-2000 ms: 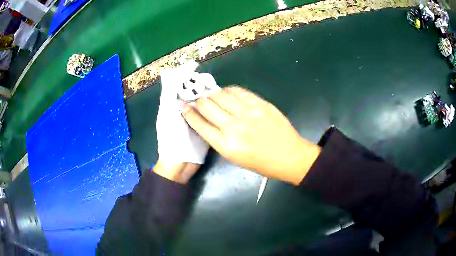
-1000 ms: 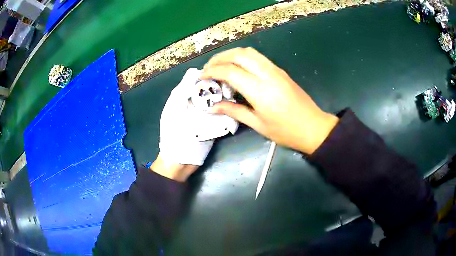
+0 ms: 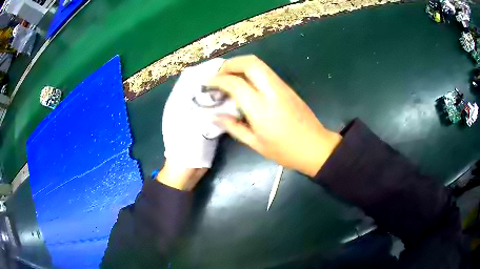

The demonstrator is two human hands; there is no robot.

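Note:
My left hand (image 3: 184, 121), in a white glove, holds a white socket housing (image 3: 211, 107) above the dark green bench. The housing is blurred and hard to tell from the glove; a dark curved line and a small dark part show at its top. My bare right hand (image 3: 263, 113) is on the housing from the right, with fingers above it and the thumb below. Whether the right fingers hold a separate part cannot be told. A pale pointed stick (image 3: 275, 188) lies on the bench below my right hand.
A blue divider sheet (image 3: 84, 168) lies at the left, partly over the green conveyor (image 3: 152, 31). A small whitish unit (image 3: 50, 96) is on the conveyor. A worn pale edge strip (image 3: 237, 34) separates belt and bench. Wired board sub-assemblies (image 3: 457, 107) lie at the right.
The housing first showed its slotted face; now it is blurred between my hands. My right hand moved up from its earliest position, uncovering more of the stick. The conveyor unit moved left and down.

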